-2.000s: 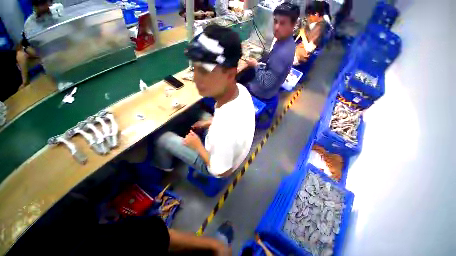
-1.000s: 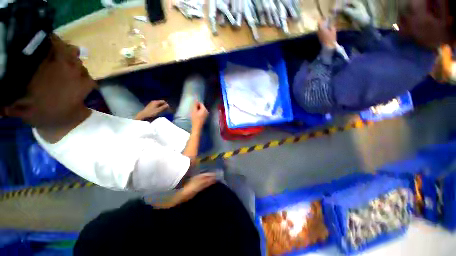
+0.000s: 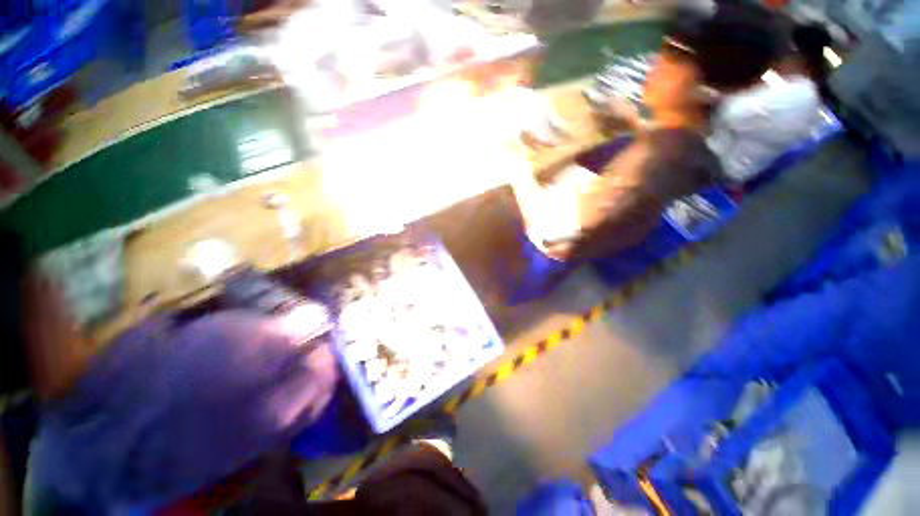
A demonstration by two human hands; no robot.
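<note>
The frame is strongly blurred and partly washed out by glare. Neither of my hands can be made out. Dark clothing (image 3: 419, 488) shows at the bottom edge, with a small skin-toned patch beside it that I cannot identify. The nearest thing in front is a blue crate (image 3: 491, 349) filled with small whitish parts, beside the bench (image 3: 161, 264). A person in purple-blue clothing (image 3: 171, 393) is at its left.
A yellow-black floor stripe (image 3: 535, 353) runs up to the right past the crate. Blue crates (image 3: 797, 454) line the right side. A person in dark clothing (image 3: 646, 191) and one in white (image 3: 772, 126) sit along the bench. A green conveyor (image 3: 151, 166) lies behind it.
The view has moved along the aisle. The person in the white shirt who was near is out of view, and the purple-blue clothed person is now at the lower left.
</note>
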